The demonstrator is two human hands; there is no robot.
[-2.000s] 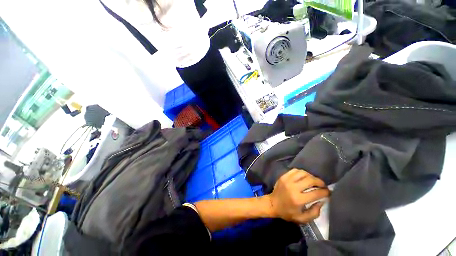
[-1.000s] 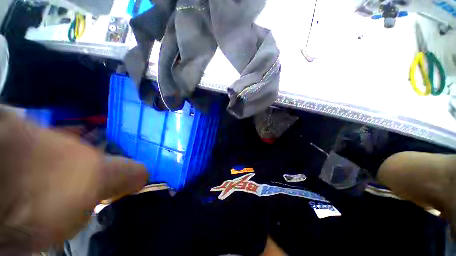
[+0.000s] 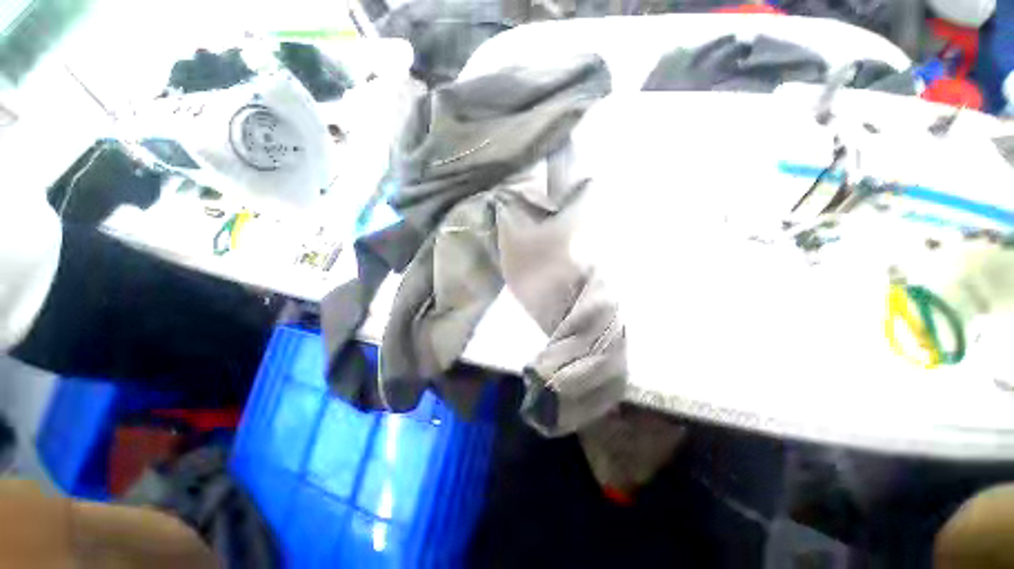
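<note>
The dark grey garment (image 3: 445, 256) lies bunched on the white table left of the needle area, its lower ends hanging over the front edge, with pale stitching lines. Scissors with yellow and green handle loops (image 3: 923, 325) lie on the table at right. The sewing machine's needle area (image 3: 817, 228) is washed out by glare. My left hand or forearm (image 3: 100, 531) is a blurred skin patch cut off at the bottom left. My right hand or forearm (image 3: 981, 531) is cut off at the bottom right. Neither shows fingers clearly, and neither touches the garment.
A blue crate (image 3: 356, 445) stands under the table edge at left. A second machine (image 3: 261, 139) and scissors (image 3: 231, 231) are at upper left. A white tub (image 3: 689, 33) with dark cloth is behind the table. A translucent bin (image 3: 817, 539) is faint below the edge.
The view has tilted up from the wearer's lap to the table. The garment hangs much as one second ago. Both hands have shifted towards the lower corners; earlier, the left hand was at the garment.
</note>
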